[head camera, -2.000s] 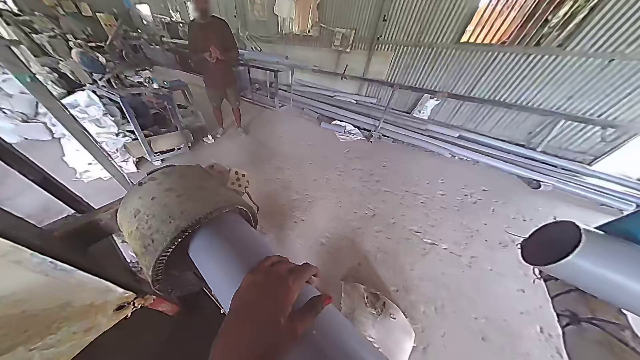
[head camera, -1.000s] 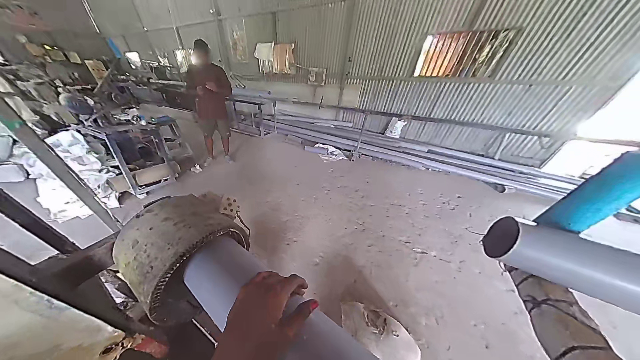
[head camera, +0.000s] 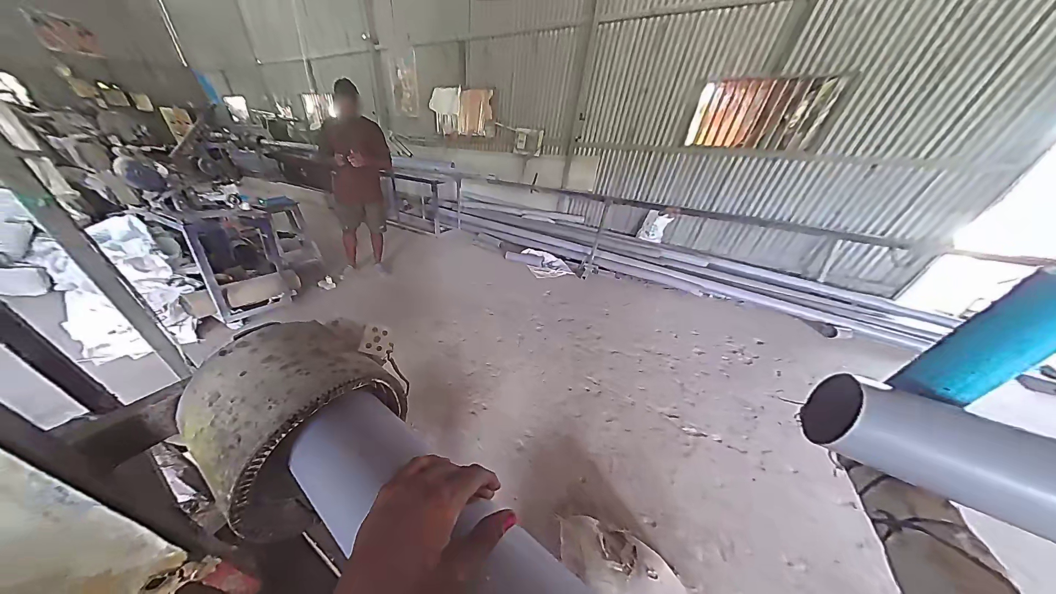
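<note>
A wide grey plastic pipe (head camera: 355, 462) slants from the bottom edge into the round opening of a drum-shaped heater (head camera: 280, 396) with a stained, rough shell. My left hand (head camera: 429, 511) lies over the top of this pipe just outside the opening, fingers curled across it, the thumb toward the right with a red nail. The pipe's far end is hidden inside the drum. My right hand is out of view. Another grey pipe (head camera: 949, 445), its open end facing left, lies at the right below a blue tube (head camera: 990, 338).
A person (head camera: 359, 165) stands on the dusty floor beyond the drum. Metal frame bars (head camera: 99, 264) cross the left side, before a cluttered workbench (head camera: 223, 214) and white sacks (head camera: 124, 280). Long pipes (head camera: 660, 264) lie along the corrugated wall. A pale scrap (head camera: 610, 553) is low at centre.
The view has tilted upward, showing more of the wall and the standing person. My left hand stays on the grey pipe, which still enters the drum.
</note>
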